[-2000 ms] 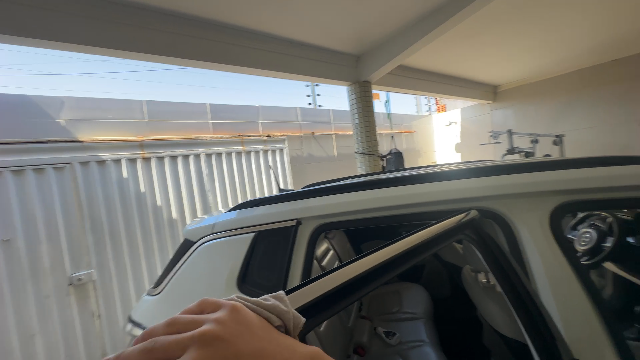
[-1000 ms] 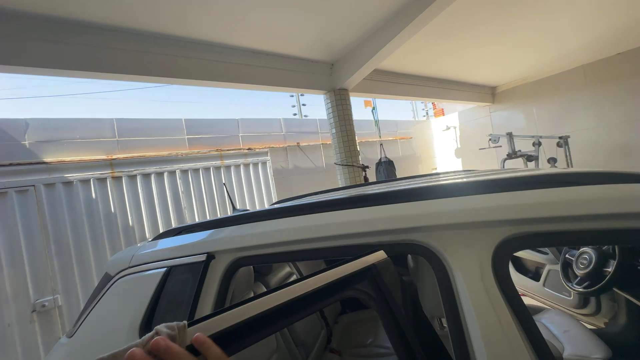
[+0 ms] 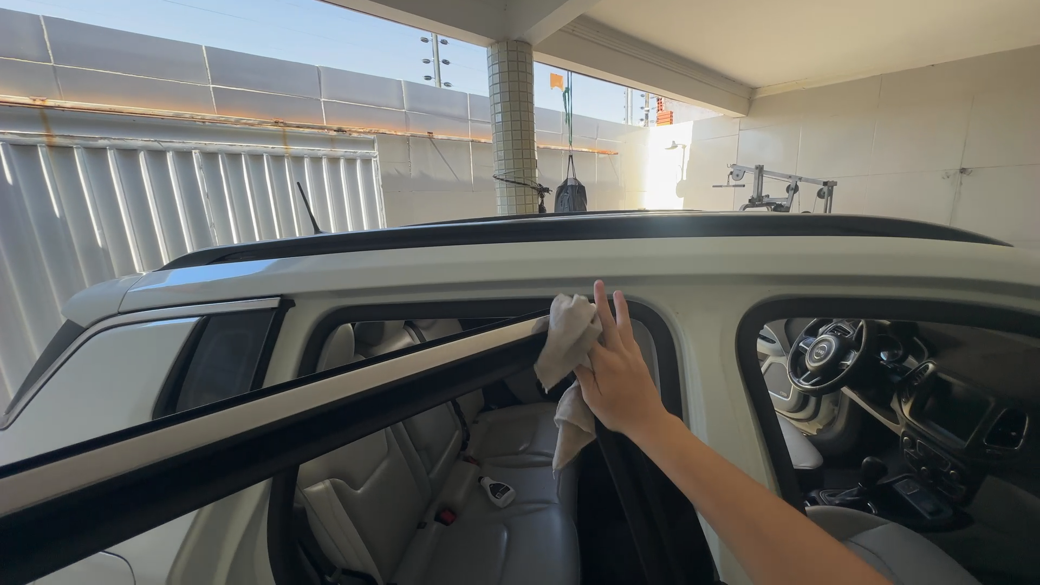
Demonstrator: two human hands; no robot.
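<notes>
My right hand (image 3: pixel 613 366) reaches in from the lower right and holds a light grey cloth (image 3: pixel 569 337) against the upper corner of an open rear car door's window frame (image 3: pixel 268 382). Two of its fingers point upward, and part of the cloth hangs below the frame. A light strip runs along the frame's top, with black trim under it. Behind the door stands the white car body (image 3: pixel 455 272) with its rear doorway uncovered. My left hand is out of view.
Inside are the grey rear seat (image 3: pixel 520 520), a small bottle (image 3: pixel 496 491) on it, and the steering wheel (image 3: pixel 829 353). A black roof rail (image 3: pixel 609 227) runs along the top. Beyond are a corrugated metal gate (image 3: pixel 203 191), a tiled column (image 3: pixel 512 122) and gym equipment (image 3: pixel 780 187).
The hand with the cloth was lower down the door frame at the left in the earlier frames; now it is at the frame's upper corner. The view has shifted.
</notes>
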